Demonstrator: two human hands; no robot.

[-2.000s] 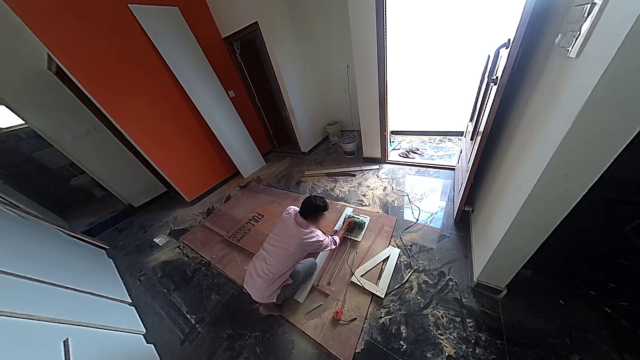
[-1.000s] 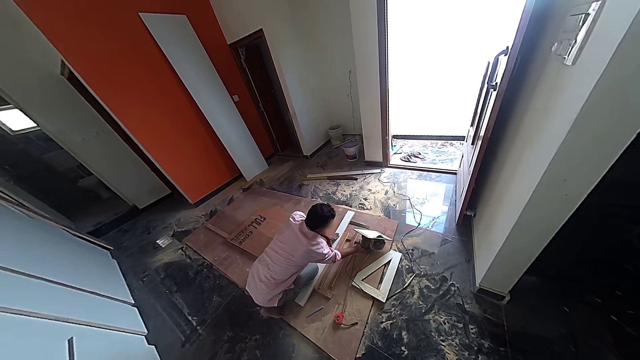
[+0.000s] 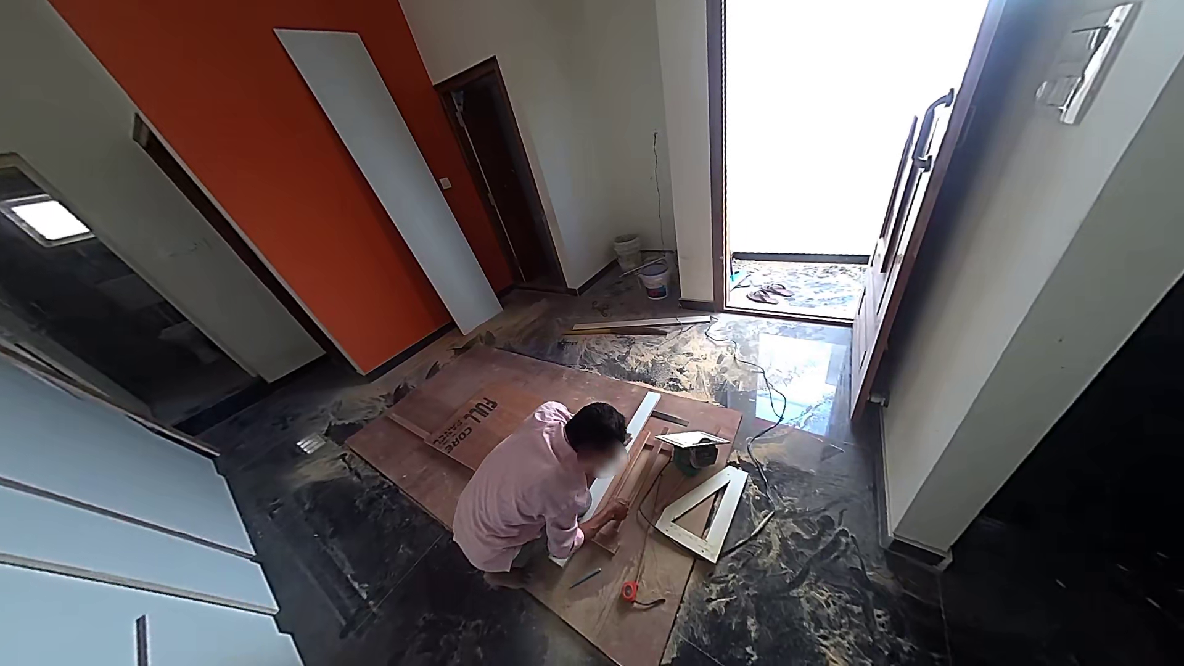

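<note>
Neither my left hand nor my right hand is in view. Below me a person in a pink shirt (image 3: 523, 490) crouches on a brown plywood sheet (image 3: 610, 638) that bears printed writing. That person's hand rests at thin wooden strips (image 3: 636, 481), beside a long white strip (image 3: 647, 412). A dark green power tool with a pale flat base plate (image 3: 692, 440) lies on the sheet to the right. Near it is a white triangular frame (image 3: 731, 499). An orange tape measure (image 3: 630, 591) and a pencil-like thin thing (image 3: 585, 578) lie close to the person's knees.
A white panel (image 3: 398, 176) leans on the orange wall. Buckets (image 3: 654, 280) stand in the corner, and wood lengths (image 3: 638, 324) lie on the dusty dark floor. A cable (image 3: 777, 393) runs by the open door (image 3: 911, 213). Pale blue panels (image 3: 120, 527) are at lower left.
The power tool, held up by the person a second ago, now rests on the sheet with its base plate upward. The person's hand has moved back to the wooden strips.
</note>
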